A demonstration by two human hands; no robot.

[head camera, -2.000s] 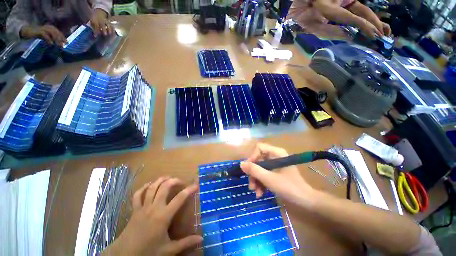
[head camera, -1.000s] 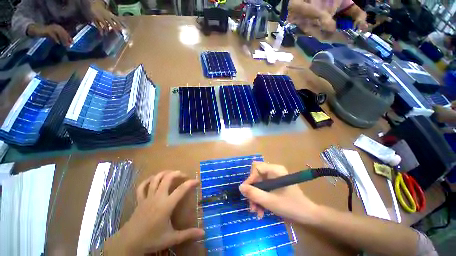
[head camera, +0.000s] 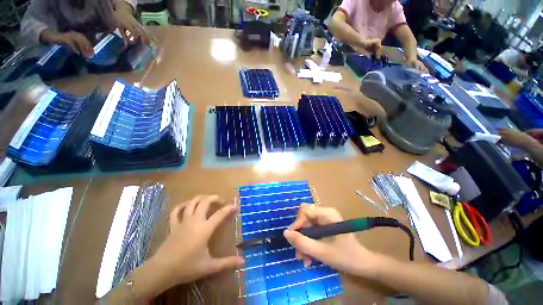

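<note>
A blue solar cell sheet with pale lines [head camera: 277, 208] lies on the brown table in front of me. My right hand [head camera: 324, 238] holds the soldering iron [head camera: 342, 227] like a pen, its dark tip over the left part of the sheet, midway down. Whether the tip touches is hard to tell. My left hand [head camera: 199, 238] is flat and spread at the sheet's left edge, thumb and fingertips by the edge, holding nothing that I can see.
Silver ribbons [head camera: 140, 223] and white strips [head camera: 41, 244] lie left. Finished cell stacks [head camera: 137, 128] stand far left, dark cell stacks [head camera: 324, 122] ahead. A grey machine [head camera: 414, 113], white tube [head camera: 433, 177] and looped-handle pliers [head camera: 471, 223] are right. Two people work across the table.
The iron and my right hand have moved down the sheet towards me. My left hand stays at the left edge. The view has shifted slightly.
</note>
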